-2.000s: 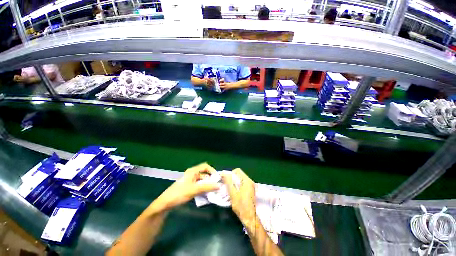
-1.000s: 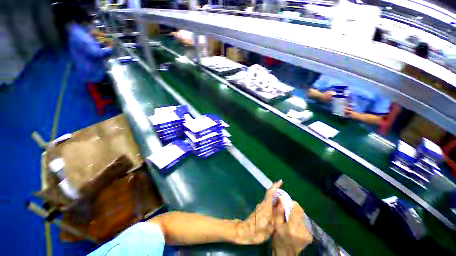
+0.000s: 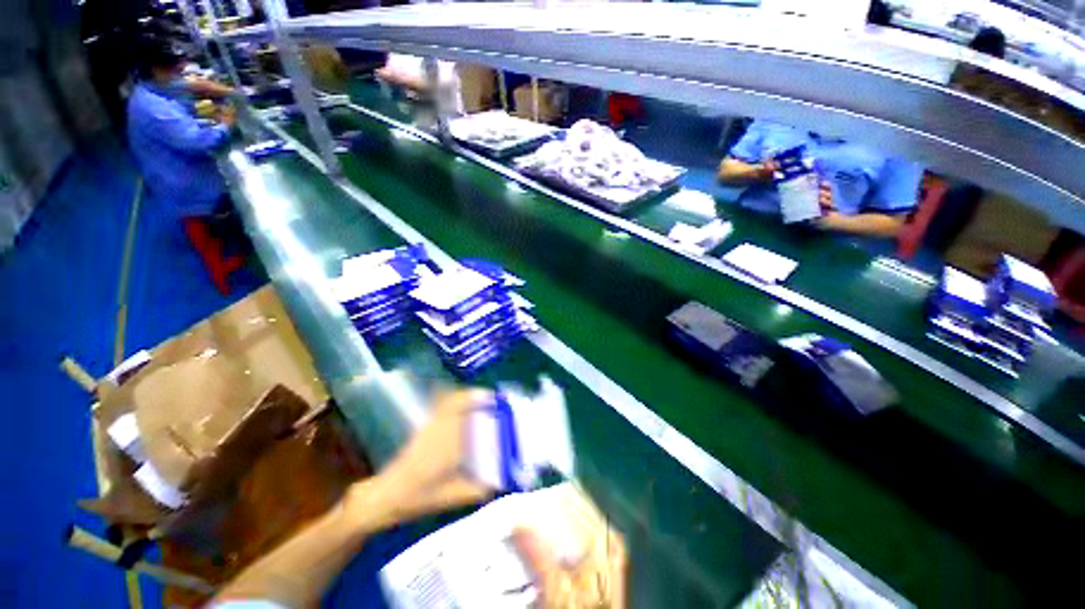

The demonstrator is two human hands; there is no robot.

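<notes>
A blue-and-white retail box (image 3: 512, 438), blurred and with a pale flap standing up at its right, is held upright in my left hand (image 3: 431, 462) over the near ledge. My right hand (image 3: 577, 550) is just below and to the right, holding a white, faintly printed leaflet bundle (image 3: 464, 562). The leaflet reaches left under the box. Whether a cable is inside the leaflet cannot be seen. Stacked boxes (image 3: 462, 312) stand on the green ledge beyond my left hand.
A waste carton (image 3: 220, 381) stands on the floor at left. The green belt (image 3: 595, 292) carries boxes (image 3: 839, 375) beyond the metal rail (image 3: 631, 410). Opposite, a person in blue (image 3: 875, 179) holds a box near a heaped cable tray (image 3: 601, 167). Another person (image 3: 173, 137) sits at far left.
The view has swung left. My hands were together around a white bundle; now they are apart, my left on a box and my right on the leaflet. The loose box before the stacks is gone from its place.
</notes>
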